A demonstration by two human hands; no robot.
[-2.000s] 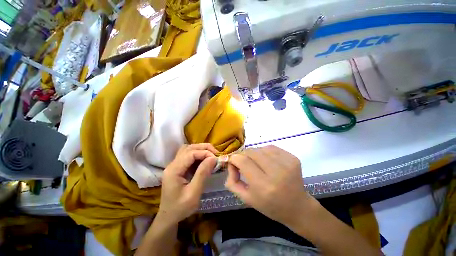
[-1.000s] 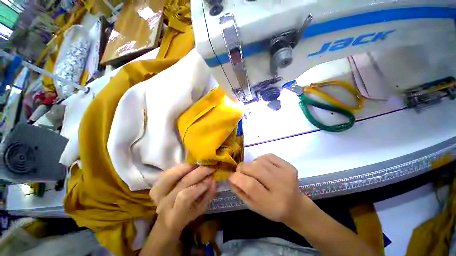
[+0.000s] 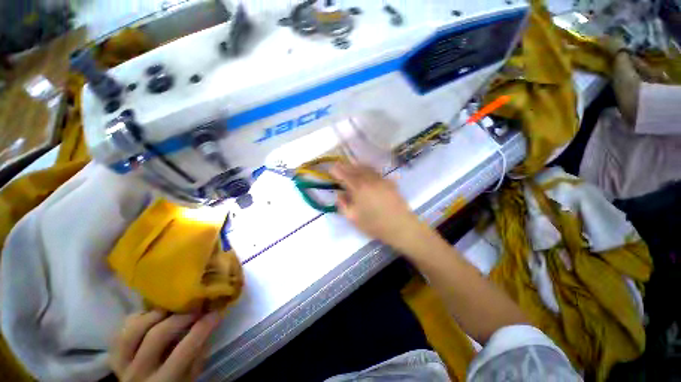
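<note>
A folded mustard-yellow garment part [image 3: 175, 257] lies left of the needle under the bright lamp. My left hand [image 3: 168, 345] holds its lower edge. Off-white cloth [image 3: 63, 261] spreads to its left. My right hand [image 3: 369, 200] is at the fabric shears, over or beside their handles; the green loop [image 3: 317, 195] shows left of my fingers. The hand is slightly blurred, and whether the fingers grip the shears cannot be told. The needle area of the white JACK sewing machine [image 3: 299, 97] is partly lost in glare.
A bobbin winder [image 3: 422, 144] sits on the table right of my right hand. An orange pointed object [image 3: 489, 109] is beyond it. Yellow and white pieces [image 3: 575, 261] hang at the right. Another person's arm [image 3: 627, 82] is at the upper right. The ruler-marked table edge [image 3: 321, 302] runs diagonally.
The view has swung right. My right hand has left the yellow part and moved right to the shears. My left hand stays on the yellow part's lower edge.
</note>
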